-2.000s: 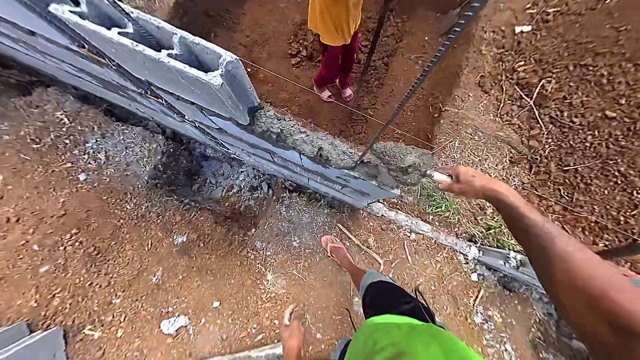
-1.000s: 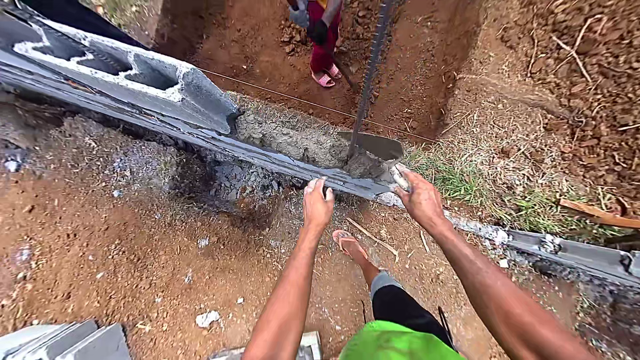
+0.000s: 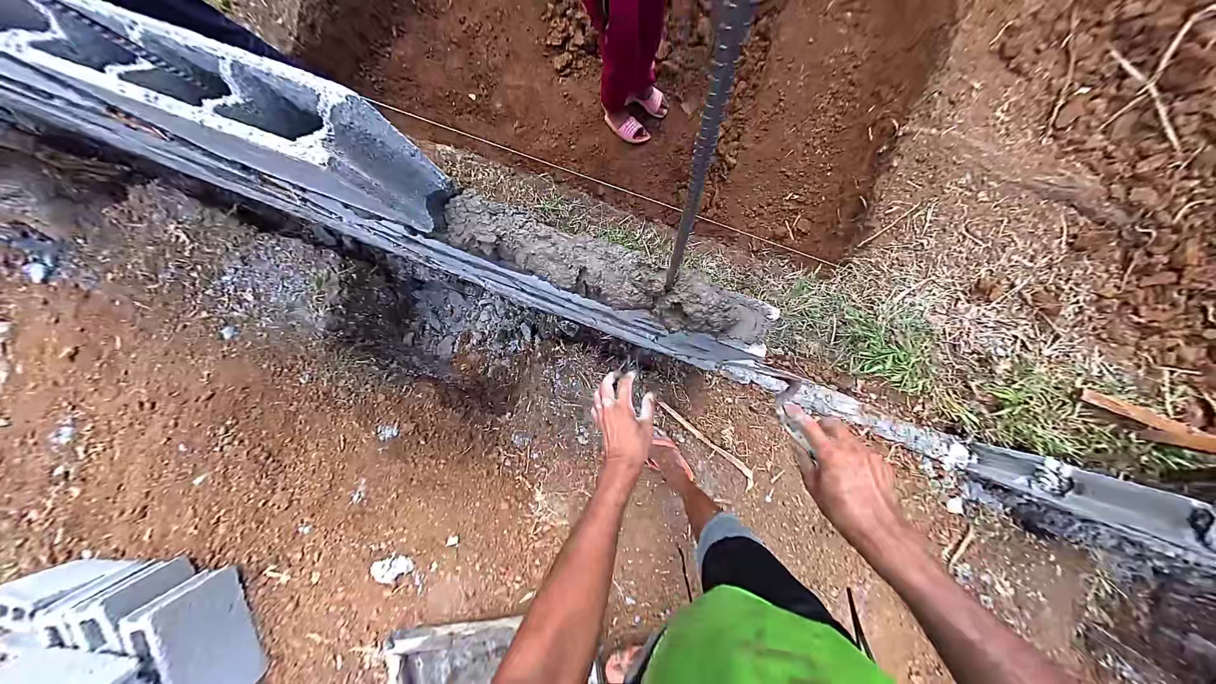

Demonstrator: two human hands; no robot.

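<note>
My right hand (image 3: 845, 465) grips the handle of a trowel (image 3: 736, 349), whose blade seems to lie against the near edge of the block course, partly hard to make out. My left hand (image 3: 622, 418) is in front of the wall with its fingers apart and nothing held. Wet mortar (image 3: 589, 266) lies in a thick bed along the course, from the end of a hollow concrete block (image 3: 380, 171) to the course's right end. A ribbed steel rebar (image 3: 708, 142) rises out of the mortar. Behind the bed runs a taut string line (image 3: 570, 173).
Beyond the wall a person in pink sandals (image 3: 627, 128) stands in a dug trench. Concrete blocks (image 3: 195, 622) are stacked at the lower left. A lower concrete footing (image 3: 1092, 489) runs off to the right. A piece of wood (image 3: 1145, 418) lies on the grass.
The trowel has come from behind the rebar to the near side of the mortar. My left hand, low down two seconds ago, reached the wall's edge and has since drawn back slightly.
</note>
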